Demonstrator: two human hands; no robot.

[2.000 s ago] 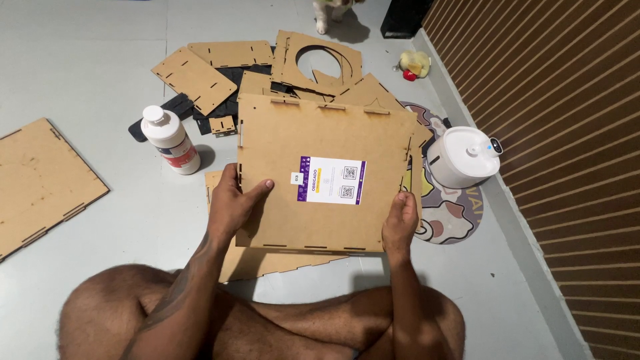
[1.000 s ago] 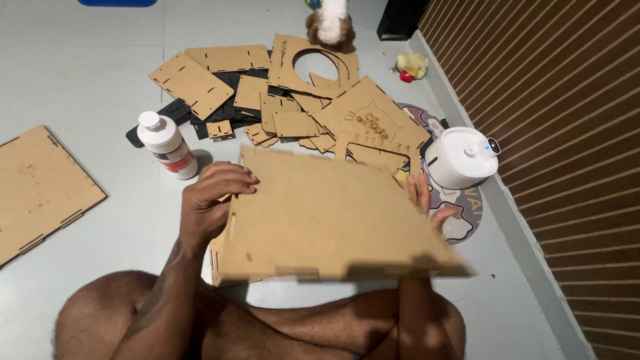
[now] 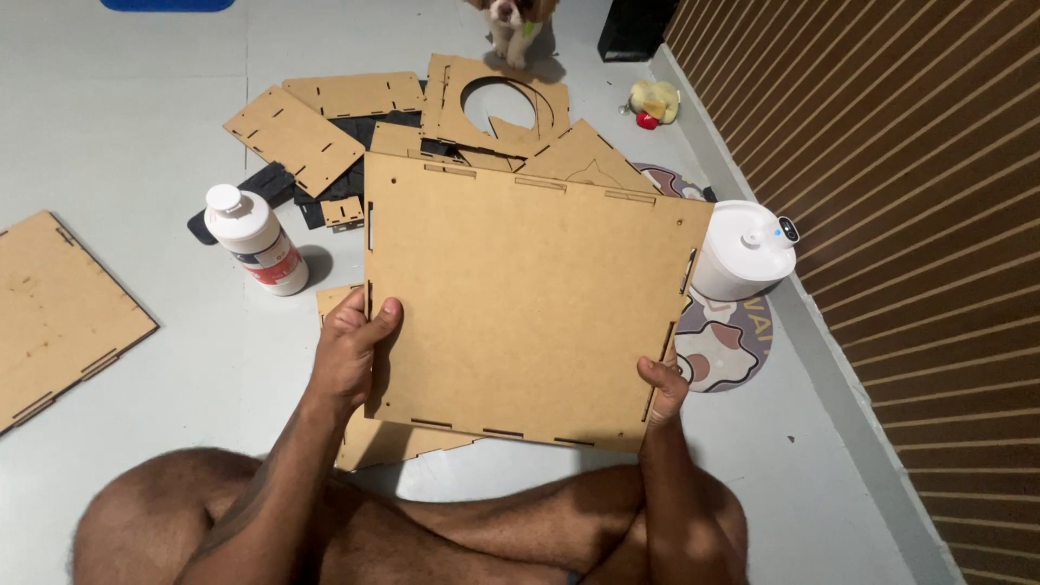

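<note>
A square MDF panel [image 3: 528,301] with slots along its edges and small corner holes is held up above my crossed legs. My left hand [image 3: 353,345] grips its left edge, thumb on the face and fingers behind. On the right edge, my right hand [image 3: 666,386] holds it the same way. Beneath it, partly hidden, another MDF piece [image 3: 390,443] lies on the floor. Left of the panel stands a white plastic bottle [image 3: 256,240] with a red and dark label. Beyond are a panel with a round cutout [image 3: 447,106] and several smaller slotted panels [image 3: 296,138].
A large MDF panel [image 3: 65,309] lies at the far left. At right, a white pet water fountain [image 3: 743,252] stands on a patterned mat [image 3: 723,349] by the slatted wall [image 3: 894,244]. A dog [image 3: 512,28] faces me at the top, near a yellow plush toy [image 3: 654,101].
The panel's labelled face showed earlier; it has been turned, and a plain face is toward me now. Both hands have shifted their hold. The dog faces me, where before it was turned away.
</note>
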